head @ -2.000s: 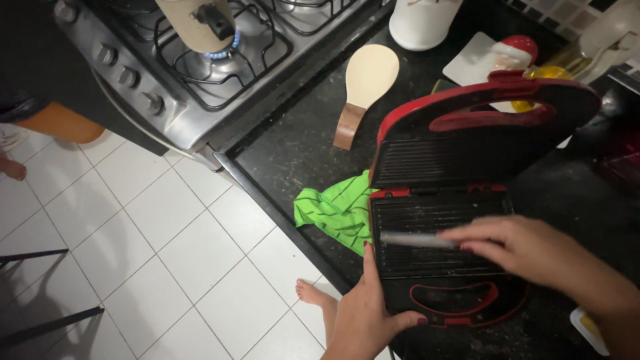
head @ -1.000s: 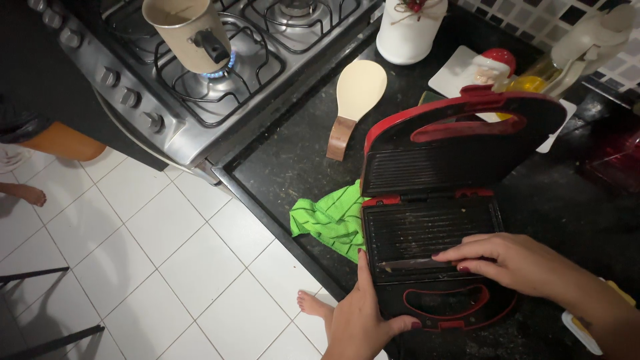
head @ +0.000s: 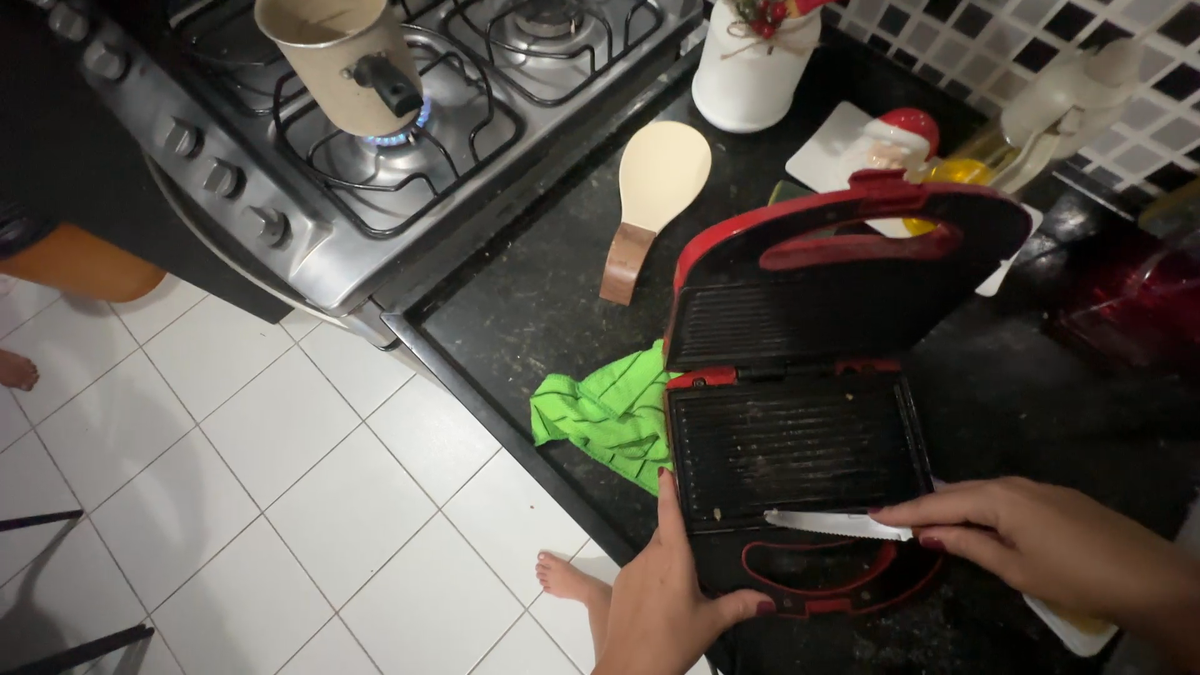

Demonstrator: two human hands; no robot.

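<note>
A red and black electric sandwich grill (head: pixel 797 450) stands with its lid up on the black stone counter. My right hand (head: pixel 994 525) grips a serrated table knife (head: pixel 834 525), whose blade lies along the front edge of the lower ribbed plate. Small crumbs show on that plate. My left hand (head: pixel 670 591) rests at the grill's front left corner, thumb and forefinger spread, the thumb by the red handle. Beside the grill's left side lies a crumpled green cloth (head: pixel 605 412), partly hidden by it.
A beige pot (head: pixel 342 75) sits over a lit burner on the gas stove (head: pixel 319 244). A cream spoon rest (head: pixel 661 178), a white jar (head: pixel 750 70) and a Santa figure (head: pixel 900 136) stand behind. The counter edge (head: pixel 525 450) borders the tiled floor, where bare feet show.
The knife in my right hand has moved from the middle of the lower plate to its front edge. My left hand has stayed at the grill's corner.
</note>
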